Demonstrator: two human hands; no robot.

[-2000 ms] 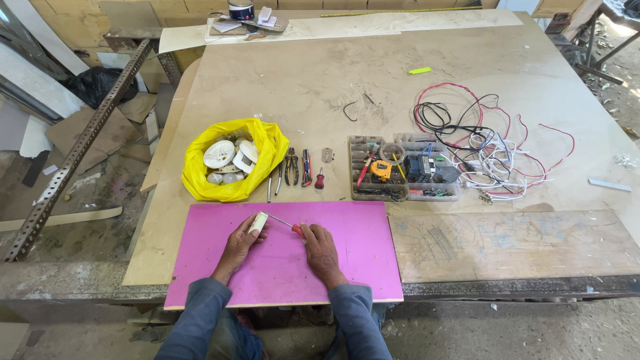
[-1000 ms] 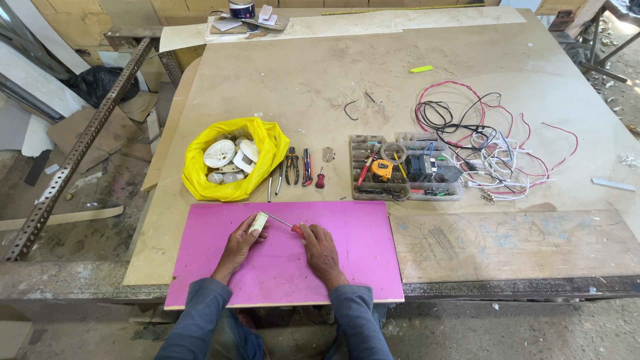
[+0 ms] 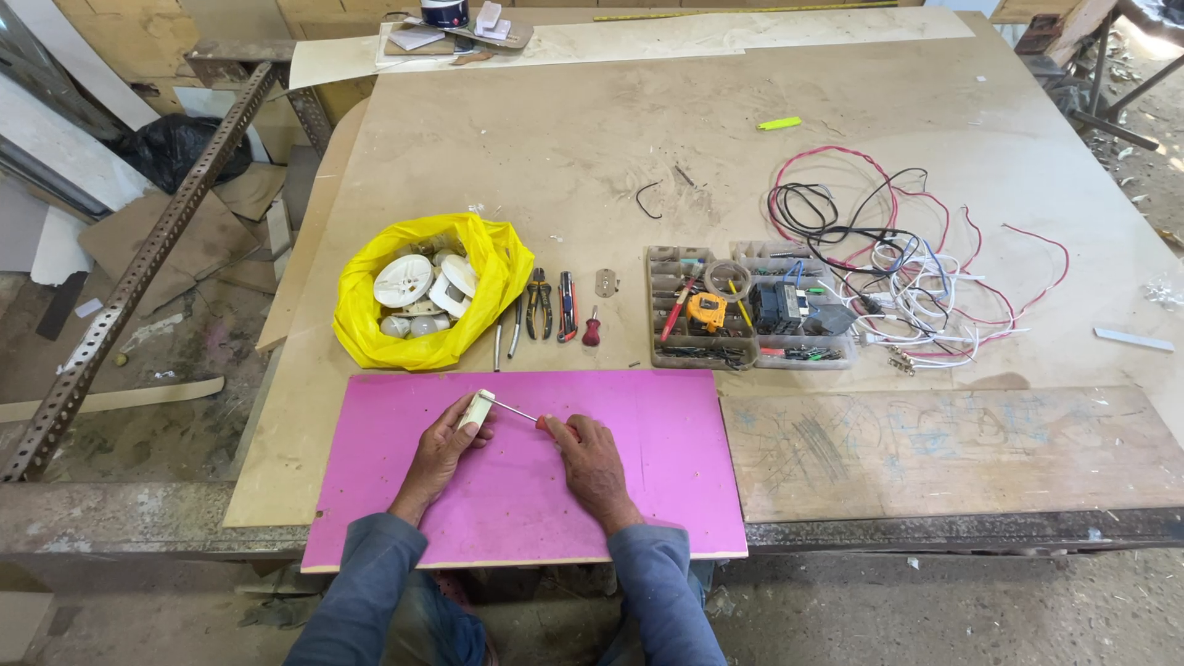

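Note:
Over a pink board [image 3: 546, 499] at the table's front edge, my left hand [image 3: 446, 451] holds a small off-white block-shaped part [image 3: 476, 410], tilted upward. A red-handled screwdriver [image 3: 514, 409] is gripped in my right hand [image 3: 592, 462], its shaft pointing left with the tip at the upper end of the part. Whether the tip sits in a screw cannot be told. Just beyond the board lie combination pliers [image 3: 539, 307], a red and black utility knife [image 3: 567, 310] and a short red-handled screwdriver [image 3: 591, 329].
A yellow plastic bag [image 3: 356, 314] holds white round fittings and bulbs. Right of the tools, a compartment organizer [image 3: 659, 319] carries a tape measure [image 3: 706, 313] and small parts. Tangled wires [image 3: 916, 277] spread beyond it. A worn wooden plank [image 3: 971, 453] adjoins the pink board.

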